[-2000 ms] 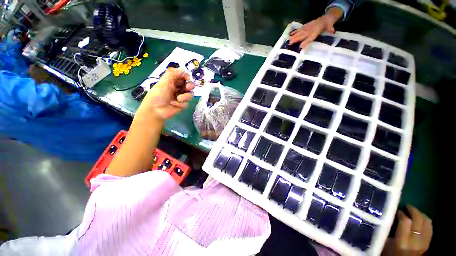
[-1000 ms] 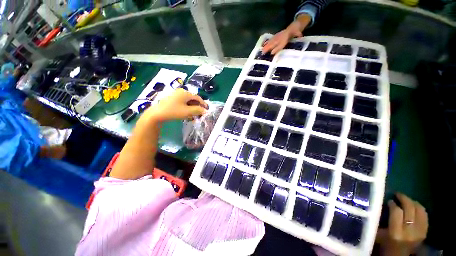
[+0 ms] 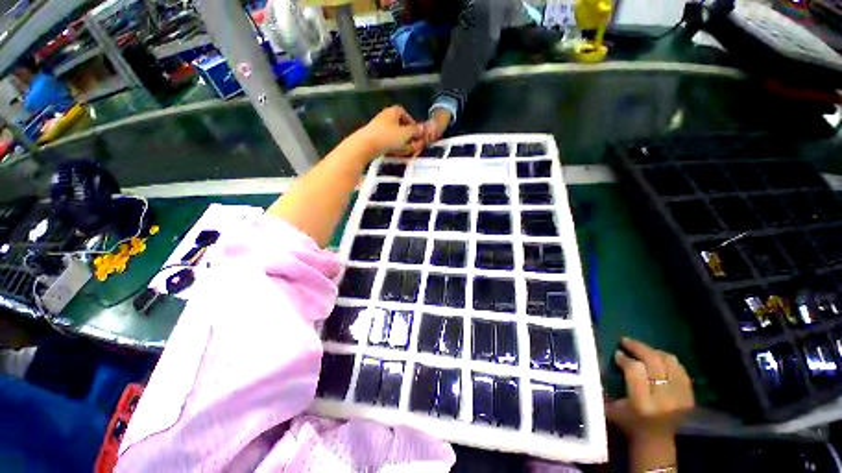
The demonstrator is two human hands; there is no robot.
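A white compartment tray (image 3: 462, 432) lies in front of me, its far end on the green bench. Glossy black casings (image 3: 494, 344) fill most pockets, many in pairs; a wide pocket near the far end is empty. My left hand (image 3: 392, 134) is at the tray's far left corner, fingertips pinched together against another person's hand (image 3: 433, 126). Whether anything is between the fingers cannot be made out. My right hand (image 3: 655, 393) is beside the tray's near right corner, fingers apart and slightly bent, with nothing visible in it.
A black compartment tray (image 3: 650, 201) with some shiny and gold parts stands at right. At left are white paper (image 3: 226, 220) with black parts, yellow pieces (image 3: 120, 260), a black fan (image 3: 81, 196), a power strip (image 3: 67, 287) and a red tray (image 3: 117, 430). A metal post (image 3: 256, 88) rises beyond.
My left hand has moved from the plastic bag to the tray's far corner, meeting the other person's hand. The view has swung right, bringing the black tray in; the bag no longer shows.
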